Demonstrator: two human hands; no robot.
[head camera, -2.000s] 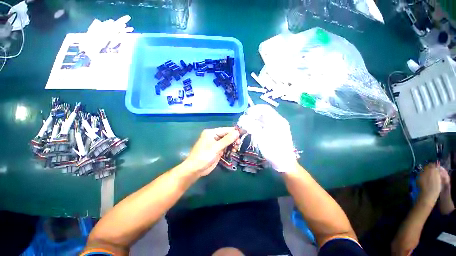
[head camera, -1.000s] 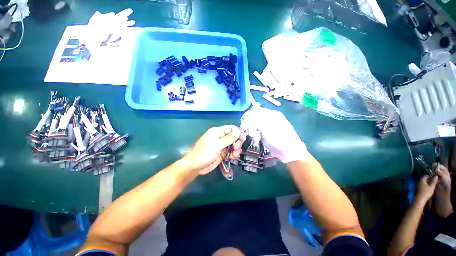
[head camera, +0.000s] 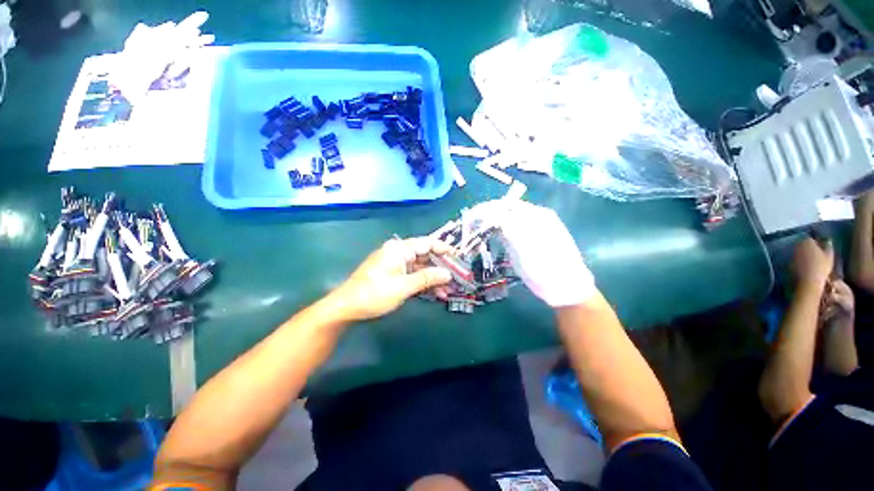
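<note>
My bare left hand (head camera: 393, 280) is closed on a wired base assembly (head camera: 454, 269), grey with a reddish-brown band, its disc end toward my palm. My right hand (head camera: 544, 251), in a thin white glove, is beside it on the right. A white sleeve (head camera: 516, 191) sticks up from the glove's fingers; the fingertips are partly hidden. More wired base assemblies (head camera: 462, 305) lie beneath both hands, partly covered. Loose white sleeves (head camera: 494, 172) lie between the tray and the plastic bag.
A light-blue tray (head camera: 328, 201) holds small black connector housings (head camera: 293, 119). Left are a pile of sleeved assemblies (head camera: 117, 272) and an instruction sheet (head camera: 77, 144) with a crumpled white item on it. Right are a clear bag (head camera: 599, 115), a grey vented machine (head camera: 805, 158) and another person's hands (head camera: 822, 278).
The view has shifted, moving the bench items leftward. The held assembly now shows its banded base between my left fingers. My right hand has moved rightward relative to the tray, with the sleeve.
</note>
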